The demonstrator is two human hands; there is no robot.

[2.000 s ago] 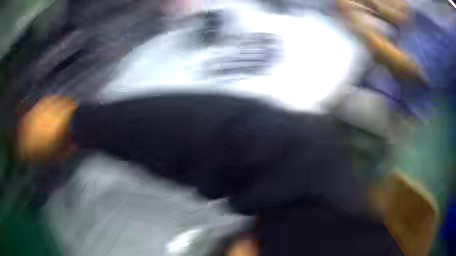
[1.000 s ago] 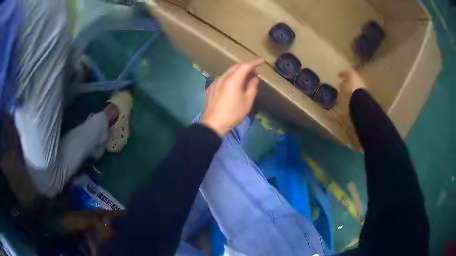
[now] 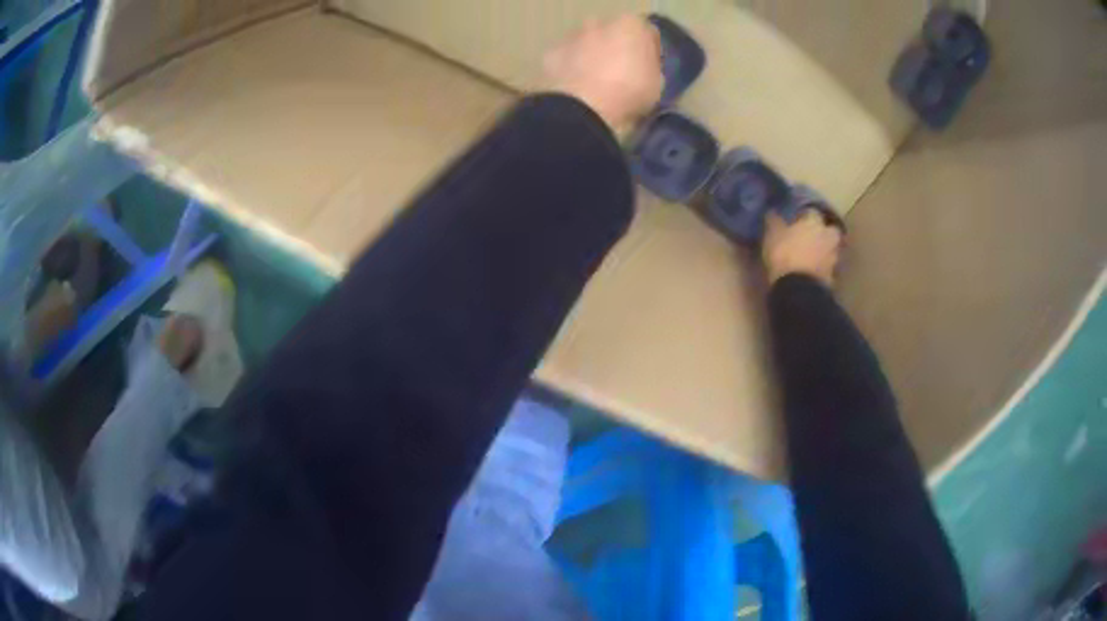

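Note:
Dark grey rounded-square plastic housings lie in a diagonal row inside a large open cardboard carton. My left hand (image 3: pixel 613 67), slightly blurred, is at the upper-left end of the row with its fingers on a housing (image 3: pixel 680 58). Two more housings, one (image 3: pixel 676 155) and another (image 3: pixel 745 192), sit between my hands. My right hand (image 3: pixel 804 246) grips the housing (image 3: pixel 818 206) at the lower-right end, which it partly covers. My fingertips are partly hidden on both hands.
The carton (image 3: pixel 291 146) surrounds the work, its near edge crossing below my forearms. More dark housings (image 3: pixel 941 67) lie in its far right part. A blue plastic stool (image 3: pixel 656 522) stands below. Another person's foot (image 3: pixel 200 328) and a blue frame (image 3: pixel 115 297) are at the left.
The view has moved closer over the carton. My left hand has moved from the carton's near edge onto a housing. My right hand has come down to the row's lower-right housing.

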